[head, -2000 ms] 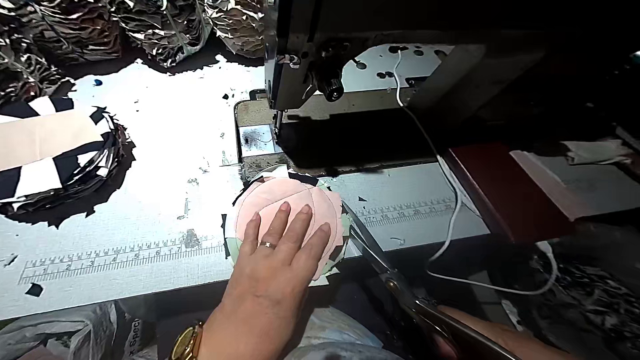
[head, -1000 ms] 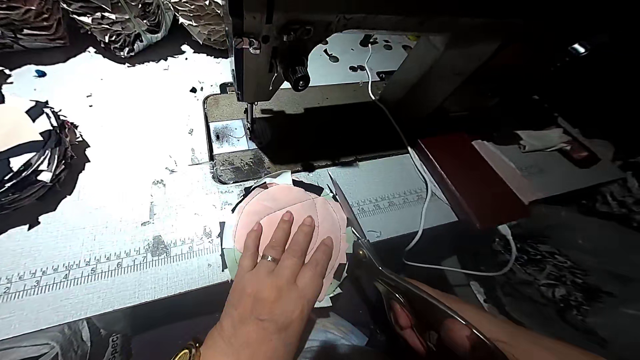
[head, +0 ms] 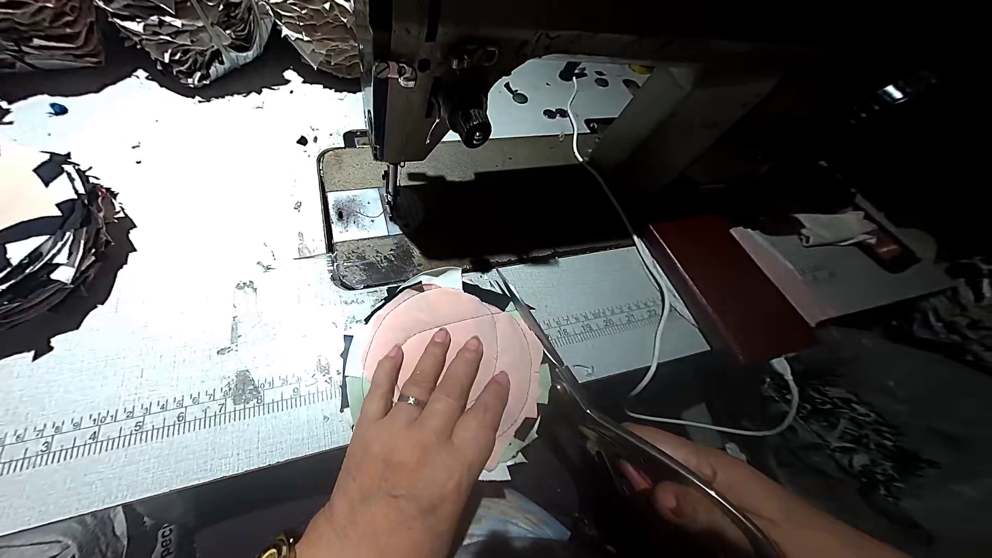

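Observation:
My left hand [head: 422,430], fingers spread, presses flat on a round pink stitched fabric piece [head: 434,310] with dark, white and pale green scraps around its rim. The piece lies at the table's front edge, partly overhanging. In my right hand [head: 697,480] is a pair of large metal fabric scissors [head: 570,384]; the blades lie along the right side of the piece, pointing up and left. Part of the right hand and the handles is in shadow. Behind the piece stands a sewing machine [head: 411,93], its needle area a little above and left of the fabric.
A stack of round fabric pieces [head: 77,240] sits at the left. Bundles of scraps [head: 194,39] line the back. A printed ruler [head: 155,422] runs along the table front. A dark red box [head: 728,287] with a white cable [head: 659,333] is at the right.
The view has shifted somewhat to the right. The scissors have moved up along the right side of the round piece, and their tips now lie near its upper right edge. My left hand stays on the fabric.

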